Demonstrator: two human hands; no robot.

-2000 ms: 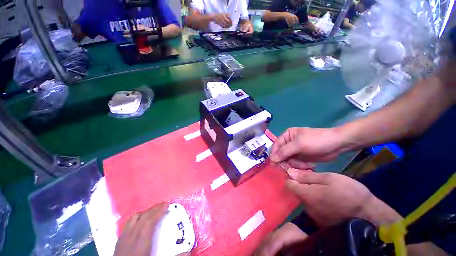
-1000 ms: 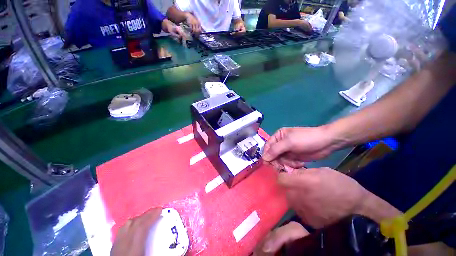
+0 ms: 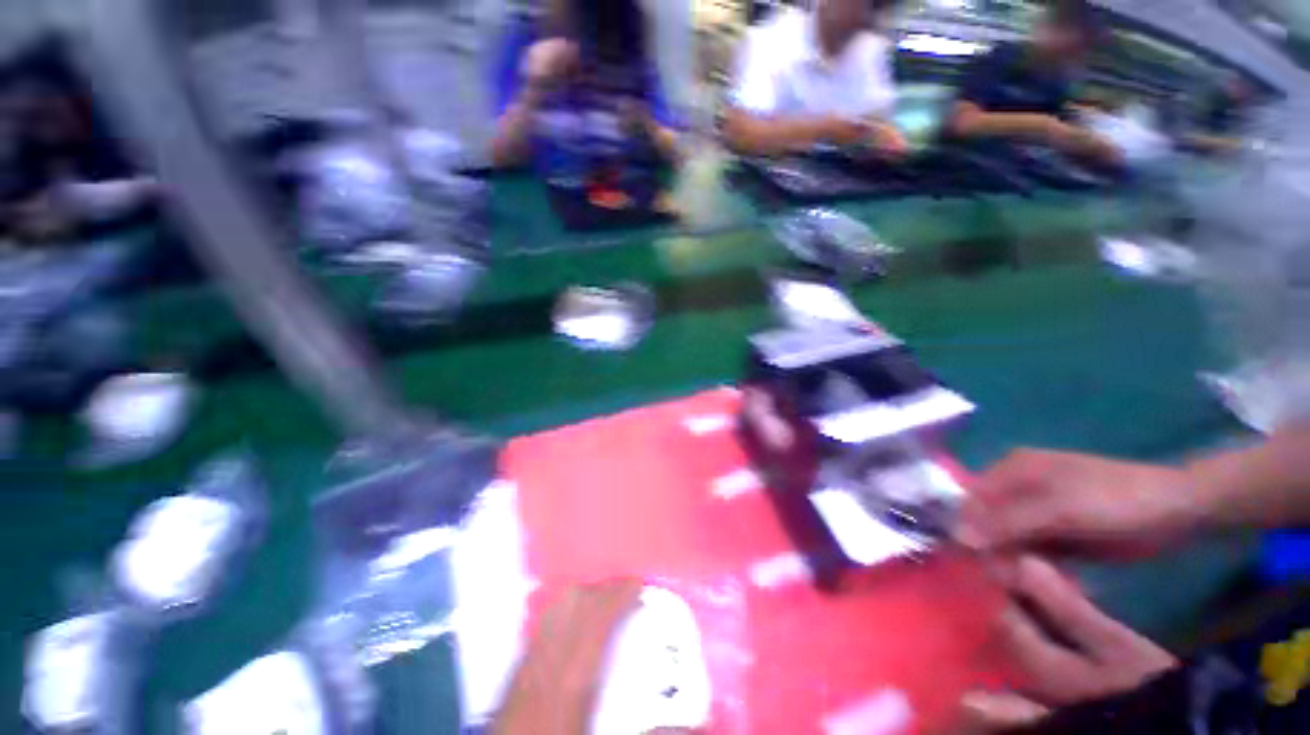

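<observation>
A white housing (image 3: 657, 663) with small dark marks lies on clear plastic at the near part of the red mat (image 3: 618, 488). My left hand (image 3: 565, 663) grips its left side, blurred and cut off by the bottom edge. My right hand (image 3: 1001, 709) shows only as a small blurred part at the bottom edge, beside the dark body of the electric screwdriver (image 3: 1113, 699). The driver's tip is not visible. The black screw feeder (image 3: 783, 467) stands at the mat's back right. Another person's two hands (image 3: 1070, 503) are at its front outlet.
A yellow strap (image 3: 1286, 668) hangs at the right edge. Bagged white units (image 3: 180, 550) lie at the left, with one (image 3: 601, 316) behind the mat. A metal post (image 3: 266, 287) rises beyond a flat plastic bag (image 3: 388, 553). Workers (image 3: 812, 79) sit opposite; a blurred fan (image 3: 1264, 273) is at right.
The view has swung left, so everything sits further right and is blurred, and more bagged units show at left. My left hand remains on the housing. The other person's hands remain at the feeder.
</observation>
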